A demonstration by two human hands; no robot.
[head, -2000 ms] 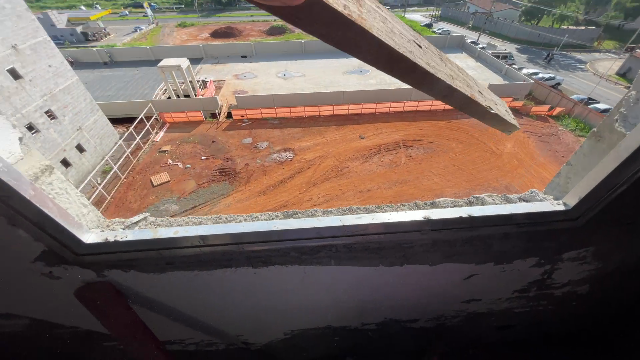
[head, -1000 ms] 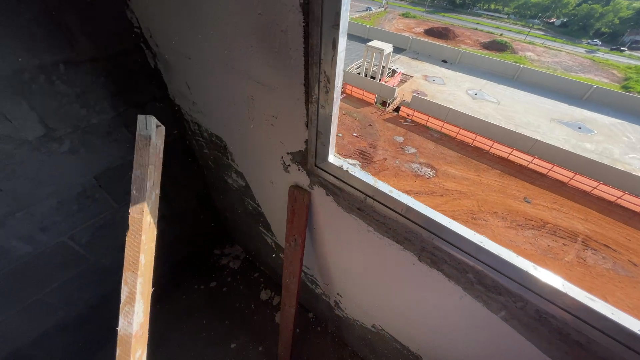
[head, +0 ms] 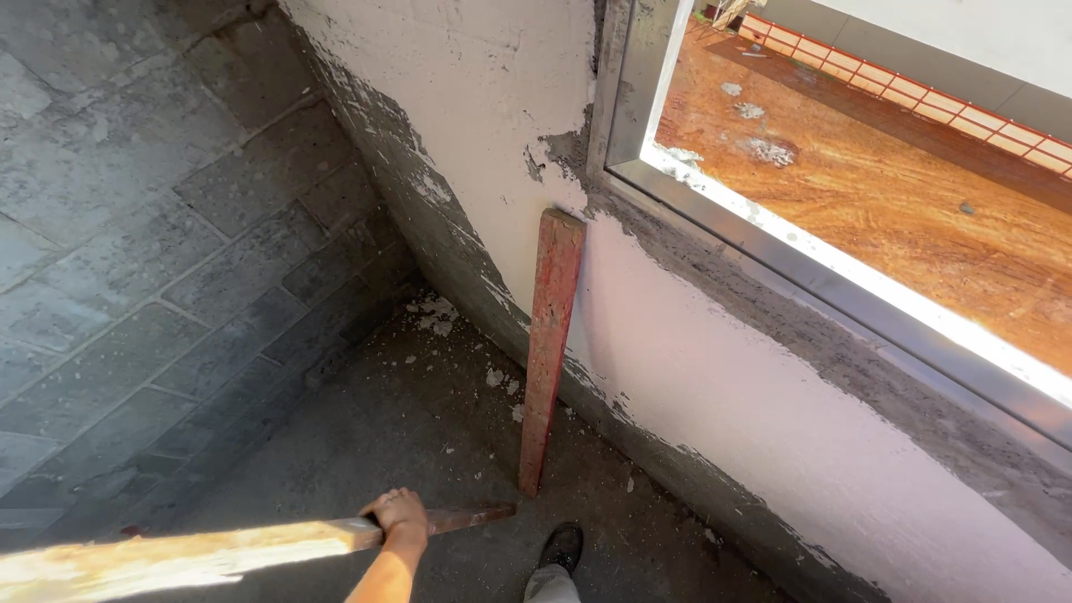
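Observation:
At the lower left, my left hand [head: 398, 512] is closed around a long wooden board [head: 209, 548]. Bright sun falls on the board's left part, which runs out of the frame, while its darker end points right, just short of the foot of a second board. That second one, a narrow reddish wooden board [head: 553, 335], stands propped against the wall below the window corner, its lower end by the floor. My right hand is not in view.
A grey block wall [head: 151, 276] rises at the left. The partly plastered wall [head: 712, 368] carries a metal window frame [head: 804, 276], open to red ground far below. Plaster crumbs [head: 435, 316] lie on the dark floor [head: 368, 444]. A shoe [head: 562, 546] shows at the bottom.
The view has swung from the window down to the corner and floor. The long board, upright at the left a second ago, now slants low across the lower left, and my left hand has come into view on it.

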